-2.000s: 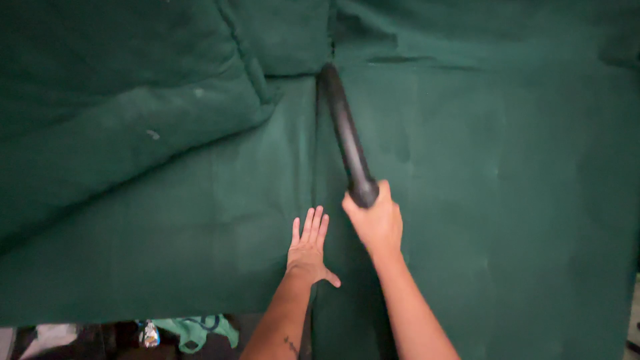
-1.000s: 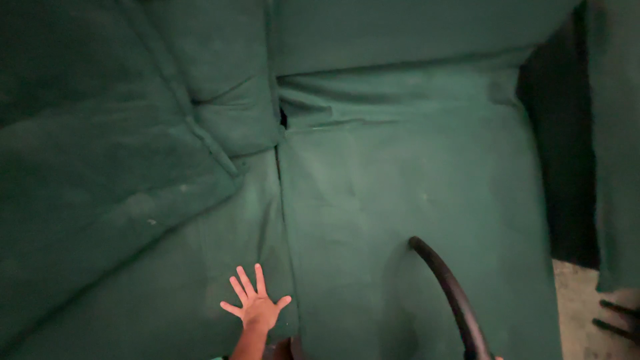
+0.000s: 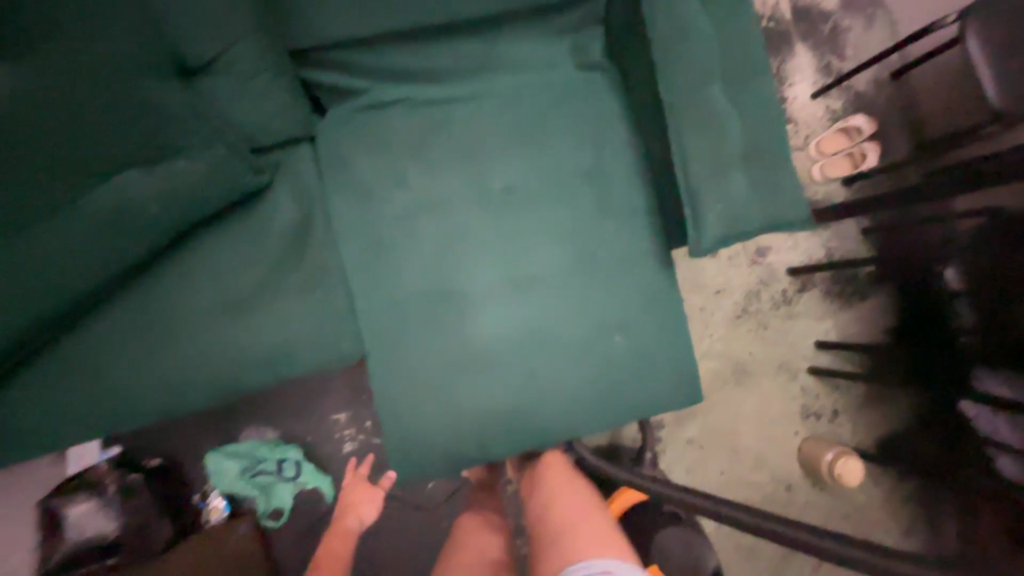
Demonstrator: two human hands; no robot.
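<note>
My left hand (image 3: 362, 498) is at the lower left with its fingers apart and nothing in it, just off the front corner of a green sofa's seat cushion (image 3: 512, 264). My right hand is out of view. A black vacuum hose (image 3: 720, 508) runs from the front edge of the seat toward the lower right. Beside my legs, partly beneath the hose, is a black and orange machine (image 3: 672, 532), cut off by the frame. Which part of the hose or wand my right hand holds is hidden.
A green sofa arm (image 3: 732, 136) borders the seat at right. Beyond it are pale shoes (image 3: 845, 149), black chair legs (image 3: 840, 264) and a tan bottle (image 3: 832, 462). At lower left lie a green bag (image 3: 268, 476) and a black bag (image 3: 96, 512).
The view has moved back, showing floor and my legs. My right hand, seen earlier on a black vacuum wand, has left view. My left hand is now off the sofa's front edge, no longer over the seat.
</note>
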